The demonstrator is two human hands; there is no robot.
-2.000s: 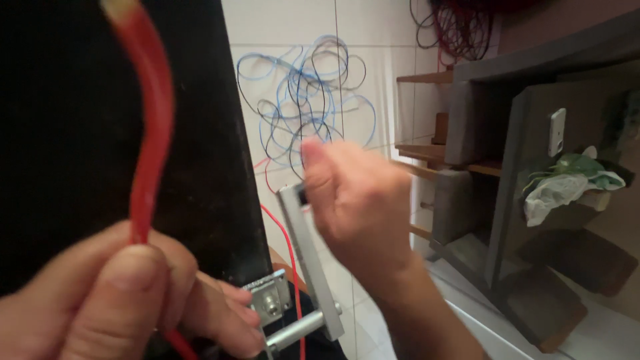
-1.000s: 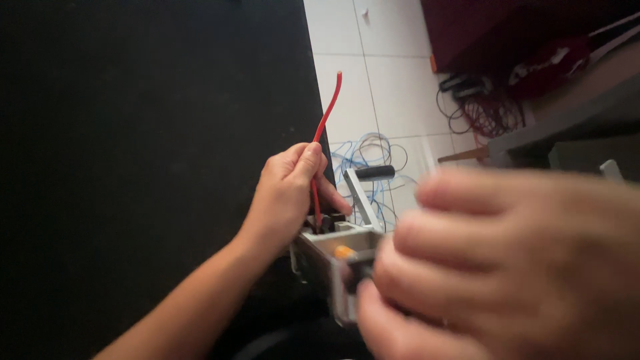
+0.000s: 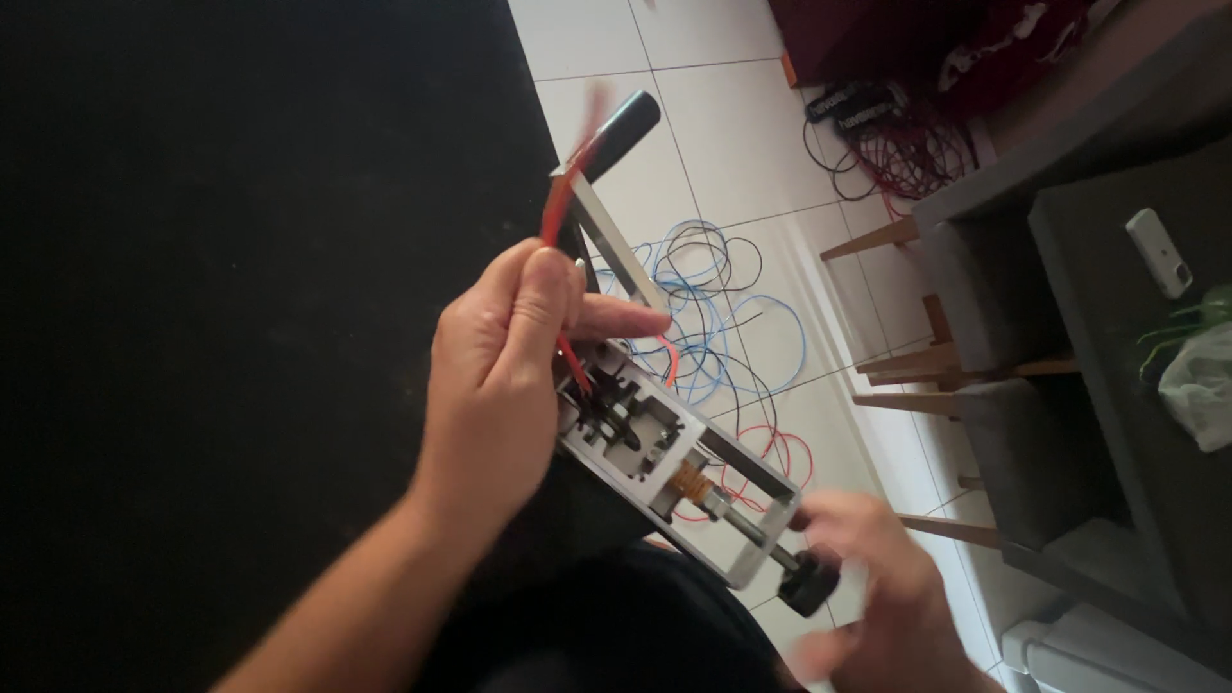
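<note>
My left hand [image 3: 510,356] pinches a red insulated wire [image 3: 555,207] between thumb and fingers; its upper end blurs in front of the crank. The wire's lower part runs into a hand-cranked wire stripping machine [image 3: 688,433] with a metal frame, at the edge of the black tabletop. The crank arm [image 3: 621,245] ends in a black handle [image 3: 624,135] above. A spring on a threaded rod leads to a black knob [image 3: 808,579] at the lower right. My right hand [image 3: 881,587], blurred, is beside that knob with its fingers apart; whether it touches the knob is unclear.
The black tabletop [image 3: 241,241] fills the left. Blue and black wires [image 3: 703,308] lie loosely coiled on the tiled floor, with red wire [image 3: 789,452] near them. More red and black wires lie farther back. Grey chairs [image 3: 1020,250] stand right, one bearing a phone [image 3: 1159,252] and a plastic bag [image 3: 1203,385].
Two seconds ago my right hand was near the crank; now it is by the black knob. My left hand still grips the red wire. The view has shifted considerably.
</note>
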